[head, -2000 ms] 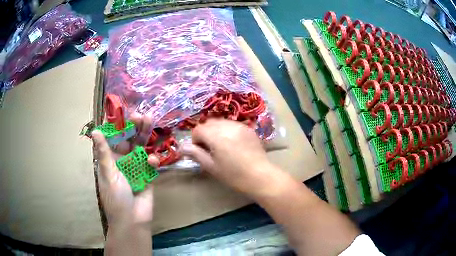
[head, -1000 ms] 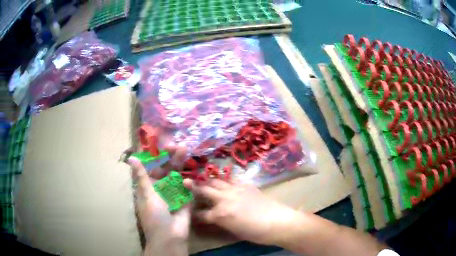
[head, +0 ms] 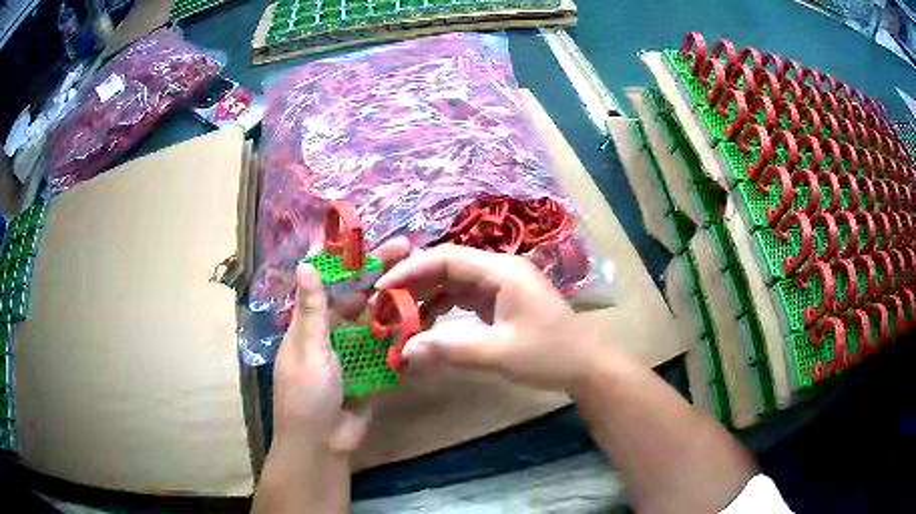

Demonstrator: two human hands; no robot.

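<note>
My left hand (head: 319,371) holds two green perforated pieces. The upper green piece (head: 345,269) has a red hook (head: 344,233) standing up from it. The lower green piece (head: 366,361) lies against my palm and fingers. My right hand (head: 492,319) holds another red hook (head: 398,319) between thumb and fingers, at the right side of the lower piece; whether it is seated in the piece cannot be told. Behind the hands, a clear plastic bag (head: 392,131) of red hooks lies open, with loose red hooks (head: 510,223) at its near opening.
Stacked layers of green pieces with red hooks (head: 793,201) stand at the right. Flat cardboard sheets (head: 131,321) lie at the left. A layer of green pieces (head: 412,18) sits at the back, and a second bag of red hooks (head: 126,105) lies at the far left.
My right hand has come away from the loose hooks with one red hook and brought it to the lower green piece. The camera view has also shifted.
</note>
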